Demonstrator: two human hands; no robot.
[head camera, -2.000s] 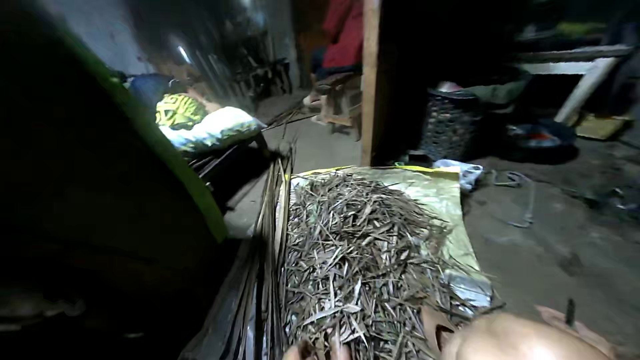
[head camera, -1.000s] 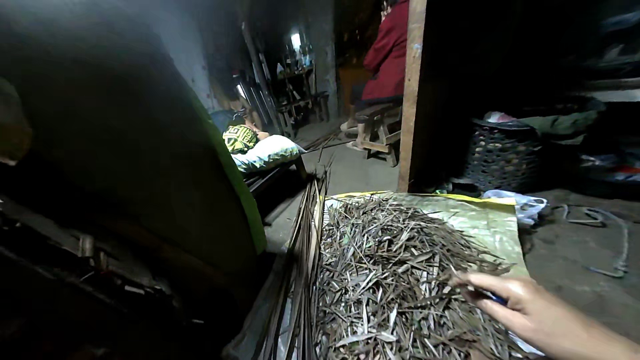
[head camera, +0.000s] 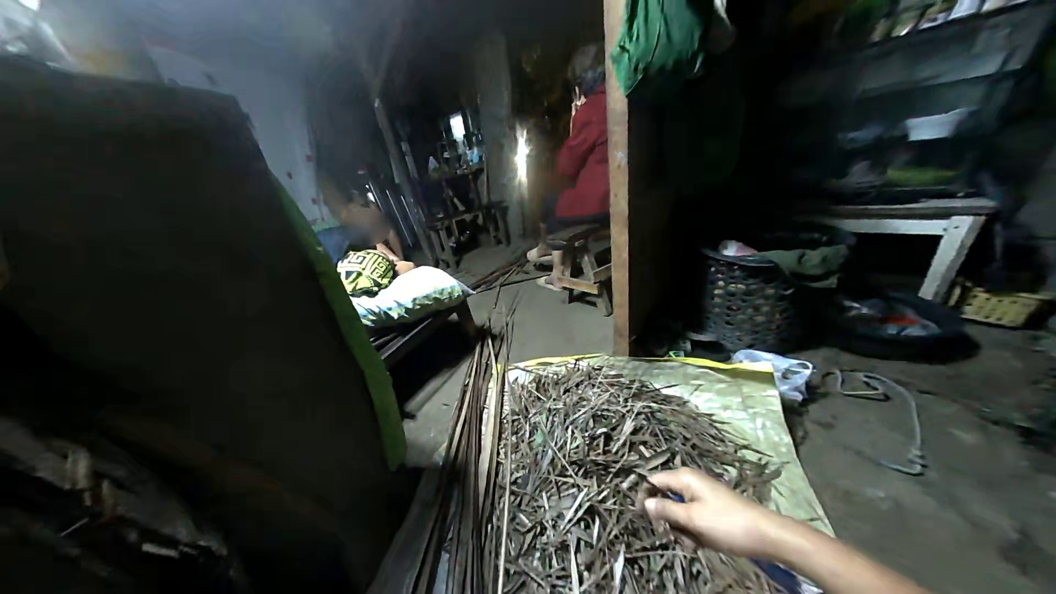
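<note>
My right hand is over the right part of a heap of dry leaf strips, its fingers closed on a small dark tool, perhaps a knife, with some blue at the handle; most of it is hidden by the fingers. The heap lies on a pale green-yellow woven plastic sheet with a yellow edge. Along the left side of the heap runs a bundle of long brown dry stalks. My left hand is out of view.
A wooden post rises behind the sheet. A person in a red top sits on a wooden stool; another person lies near a pillow. Right are a dark woven basket, a plastic bag, a rope and a white-legged bench. A dark panel stands left.
Two seconds ago fingers of both hands showed at the bottom edge; now only my right hand shows, reaching over the heap. The view has tilted up.
</note>
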